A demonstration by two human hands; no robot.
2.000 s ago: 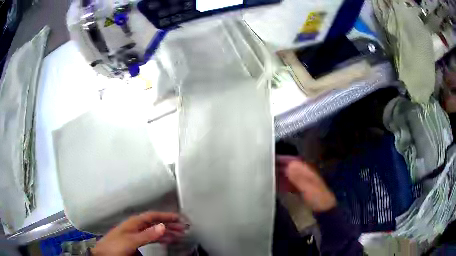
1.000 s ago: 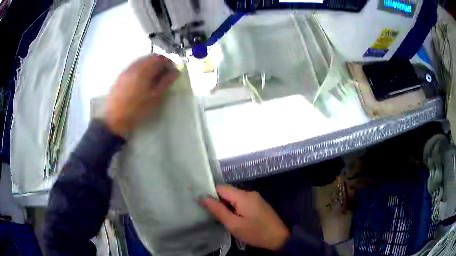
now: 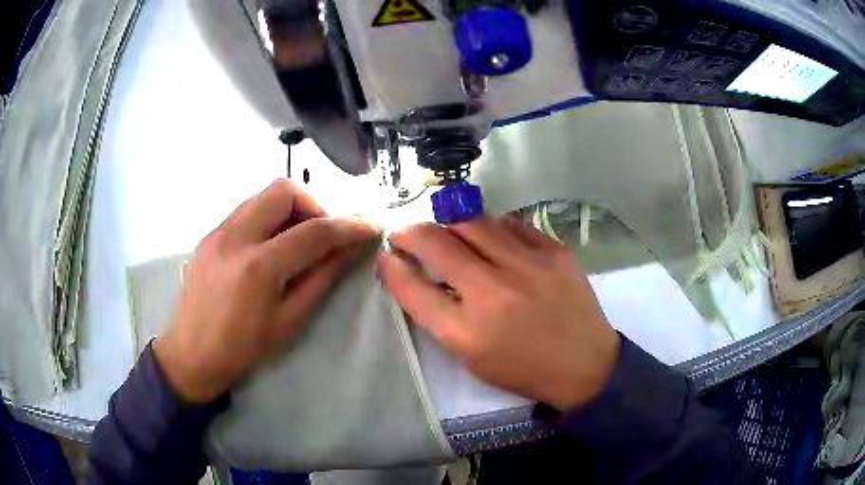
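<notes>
A pale grey-green fabric panel [image 3: 322,379] lies in front of the sewing machine [image 3: 417,57], its lower part reaching over the table's front edge. My left hand [image 3: 256,275] pinches its top corner just in front of the presser foot [image 3: 394,175]. My right hand [image 3: 503,303] grips the same corner from the right, fingertips close to the left ones. The paler seam edge [image 3: 414,365] runs down from my fingers. The blue tension knob [image 3: 458,202] is just above my right fingers. The fingertips partly hide the corner.
A panel stack [image 3: 47,189] lies at the left. Sewn pieces [image 3: 607,161] with loose strips lie behind and right of the needle. A black phone [image 3: 823,227] rests on a tan pad at the right. A blue crate [image 3: 778,417] is below the ruler-marked edge [image 3: 740,360].
The view has moved closer to the machine head. My right hand has moved up from the panel's lower edge to the top corner, beside my left hand.
</notes>
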